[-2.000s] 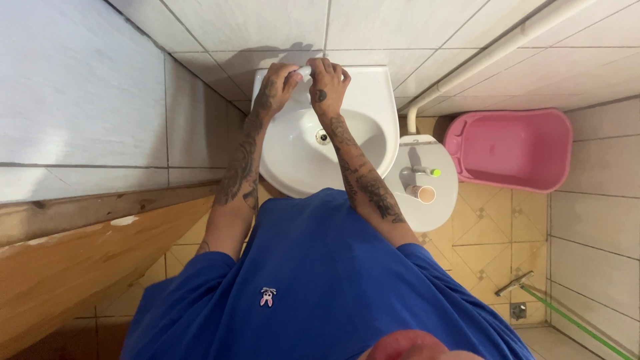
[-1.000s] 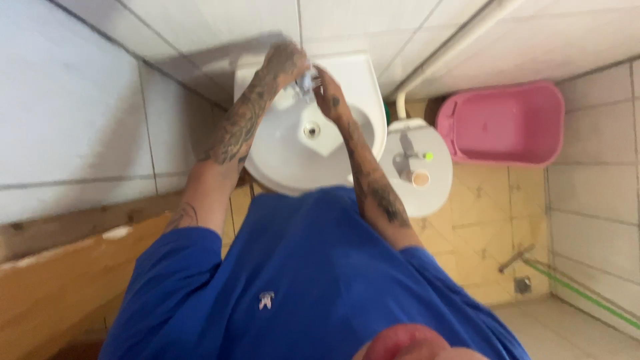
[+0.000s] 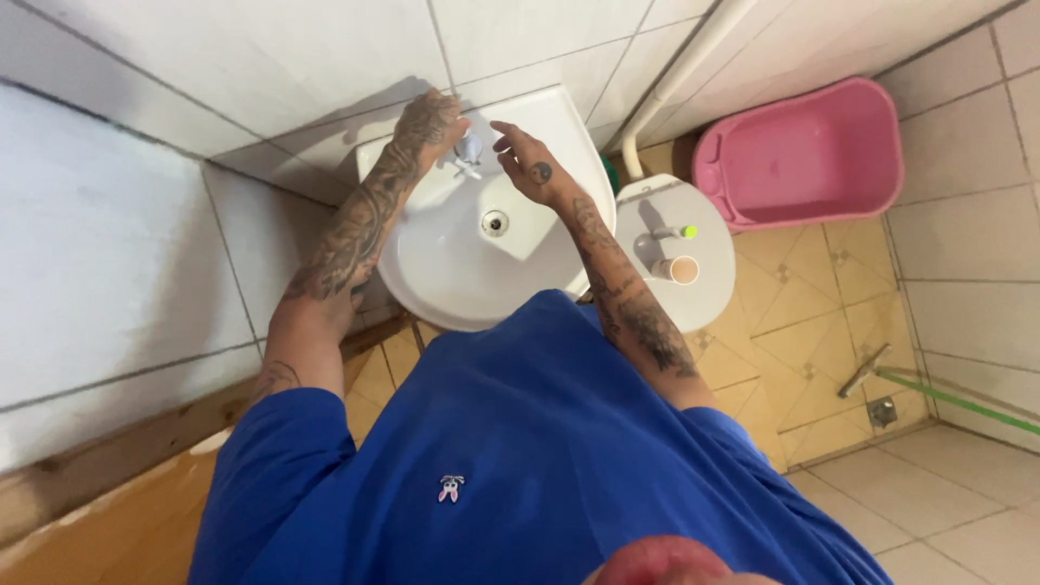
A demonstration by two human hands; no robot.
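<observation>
A white wall-side washbasin [image 3: 455, 276] with a round metal drain [image 3: 495, 223] lies in front of my body. My left hand [image 3: 432, 122] is at the basin's back left, its fingers curled beside the faucet [image 3: 467, 149]; whether they grip anything is hidden. To the right of the faucet, my right hand [image 3: 526, 161] hangs over the basin with its fingers apart and nothing in them.
Right of the basin is a closed white toilet lid [image 3: 707, 244], bearing a paper cup [image 3: 681, 270] and a small tube with a green cap [image 3: 689, 231]. A pink plastic tub [image 3: 812, 162] stands beyond. A green-handled squeegee [image 3: 866, 372] rests near a floor drain [image 3: 881, 412].
Two seconds ago both hands were close together at the back of the basin; now they are apart, with my right hand to the right of the faucet and its fingers spread.
</observation>
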